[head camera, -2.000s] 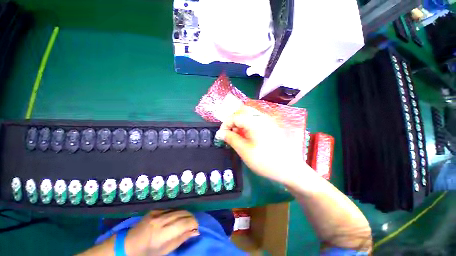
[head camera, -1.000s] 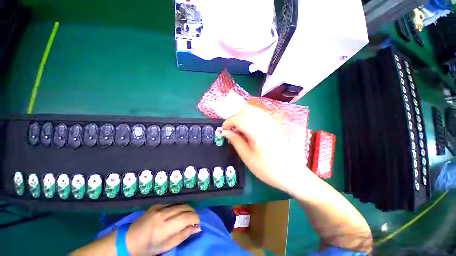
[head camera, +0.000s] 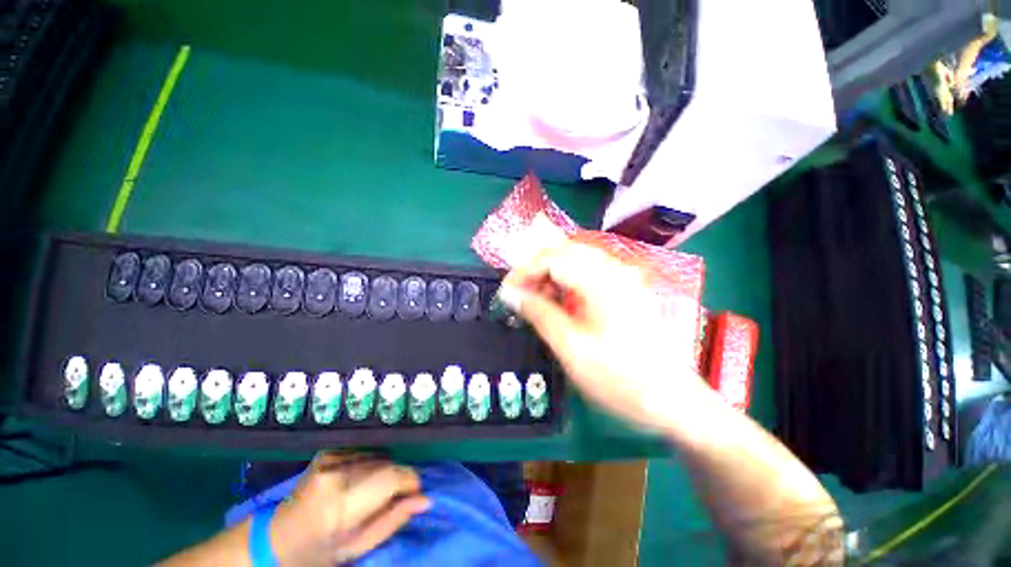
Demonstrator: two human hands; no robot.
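A black foam tray [head camera: 333, 339] lies in front of me. Its upper row holds dark oval housings [head camera: 253, 287]; its lower row holds green-and-white circuit boards [head camera: 327, 397]. My right hand [head camera: 588, 327] is over the right end of the upper row, thumb and fingers close together. A small green-and-white circuit board [head camera: 513, 317] shows partly under the fingertips; the blurred fingers hide whether they grip it or only touch it. My left hand [head camera: 353, 507], with a blue band at the wrist, rests loosely curled at my body below the tray, with nothing seen in it.
Red bubble wrap [head camera: 676, 274] lies under and beside my right hand, with a red packet [head camera: 734, 360] further right. A blue-and-white device [head camera: 521, 89] and a white boxy unit [head camera: 754, 122] stand behind. Stacked black trays [head camera: 848, 321] stand at right. An open carton [head camera: 599, 509] is below the bench edge.
The whole view has shifted, so the tray appears further right. The end board, seen in its slot a second ago, is now mostly covered by my right fingers. My left hand stays at my body.
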